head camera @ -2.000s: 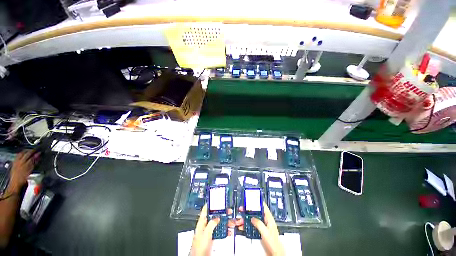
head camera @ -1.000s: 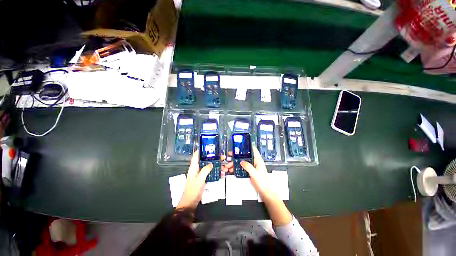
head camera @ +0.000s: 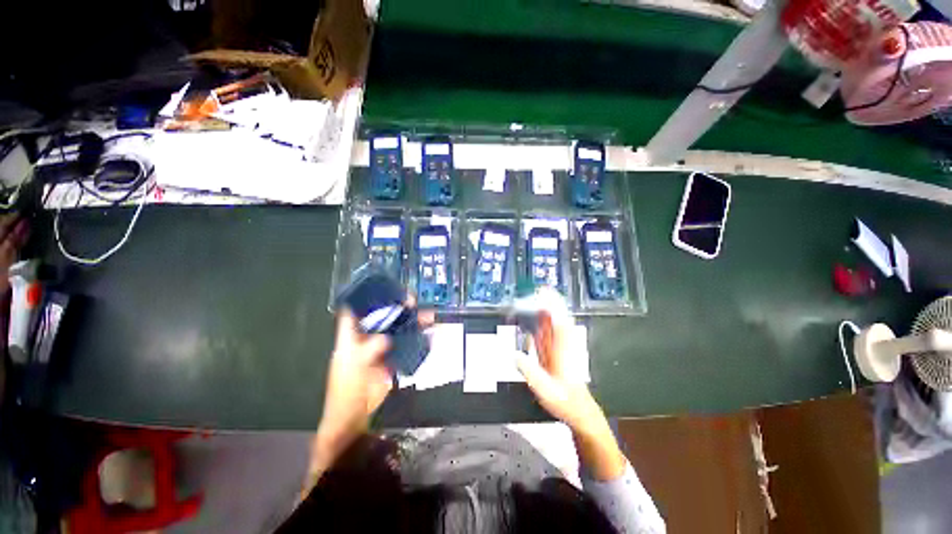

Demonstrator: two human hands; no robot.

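My left hand (head camera: 360, 365) holds a blurred, tilted dark keypad phone (head camera: 378, 305); a second dark phone seems to lie against it, but blur hides the detail. My right hand (head camera: 558, 360) is blurred near the tray's front edge, with a pale smear at its fingertips; I cannot tell if it grips something. The clear blister tray (head camera: 633, 235) holds dark blue phones in two rows, with several in the near row (head camera: 602, 263). Two far-row pockets show only small white slips (head camera: 542, 181). White paper slips (head camera: 480, 360) lie in a row below the tray.
A white-edged smartphone (head camera: 703, 215) lies right of the tray. Farther right are a small red object (head camera: 854, 280), folded white pieces and a cream fan (head camera: 882, 353). Cables (head camera: 117, 177), papers (head camera: 240, 162) and an open box are at left. A pale post (head camera: 710, 99) stands behind.
My hands have moved apart. The phone in my left hand is now tilted. The phone that was upright in my right hand no longer shows there.
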